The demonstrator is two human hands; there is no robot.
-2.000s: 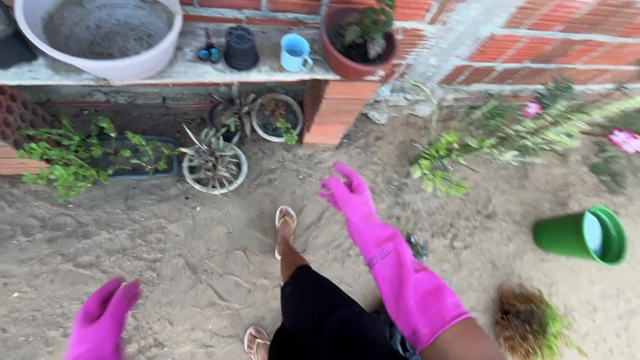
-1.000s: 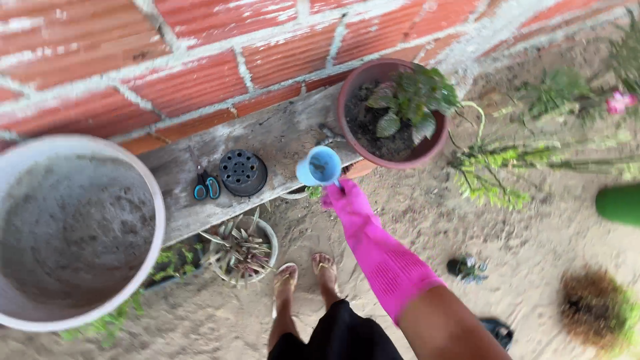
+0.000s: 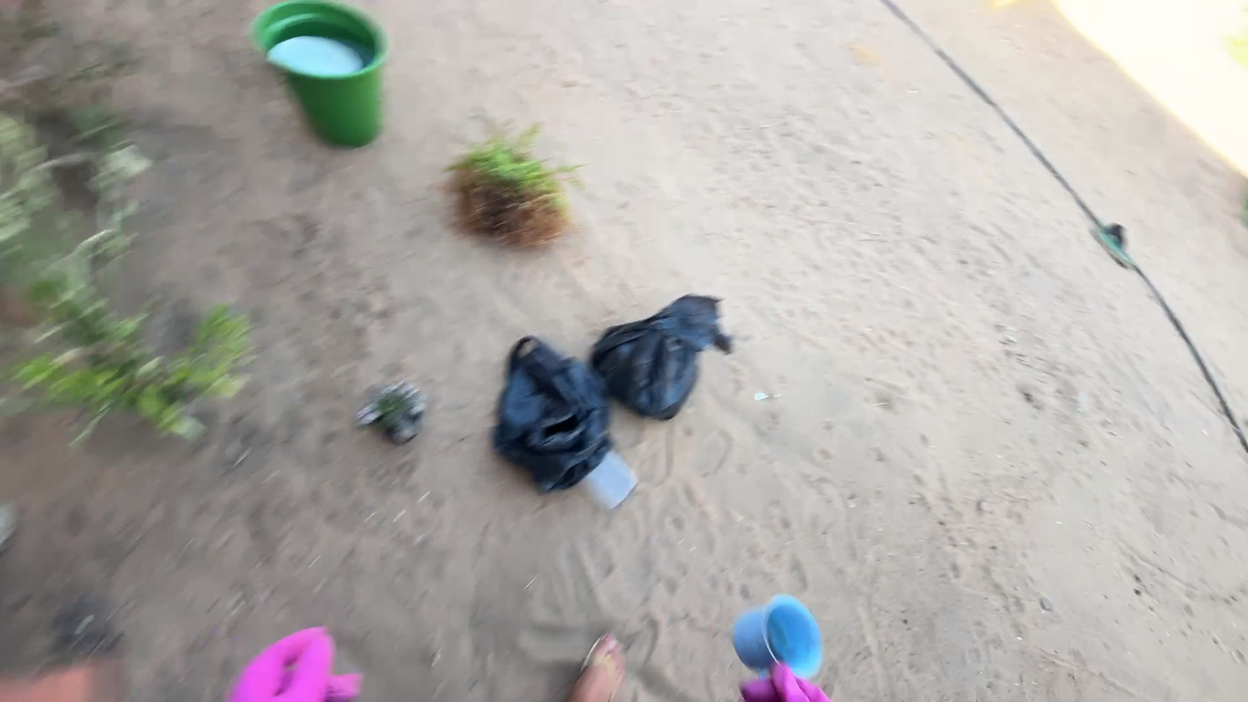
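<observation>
At the bottom edge, my right hand [image 3: 783,685], in a pink rubber glove, holds a light blue plastic cup [image 3: 778,636] whose mouth is tilted into view. My left hand [image 3: 295,671], gloved in the same pink, is at the lower left, partly cut off by the frame; it touches nothing visible and its fingers are blurred. Between the hands, farther forward on the sand, lie two black plastic bags [image 3: 553,417] [image 3: 651,361]. A translucent plastic container [image 3: 610,479] pokes out from under the nearer bag.
A green bucket [image 3: 341,102] with pale contents stands at the upper left. A grassy root clump [image 3: 512,190] and a small plant [image 3: 397,409] sit on the sand. Leafy plants [image 3: 127,375] line the left side. A dark hose or cable [image 3: 1033,151] crosses the right. My foot [image 3: 600,668] shows below.
The blue cup, on the ledge two seconds ago, is off it in my right hand. The view has swung from the brick wall to the sandy ground. My left hand has come back into view.
</observation>
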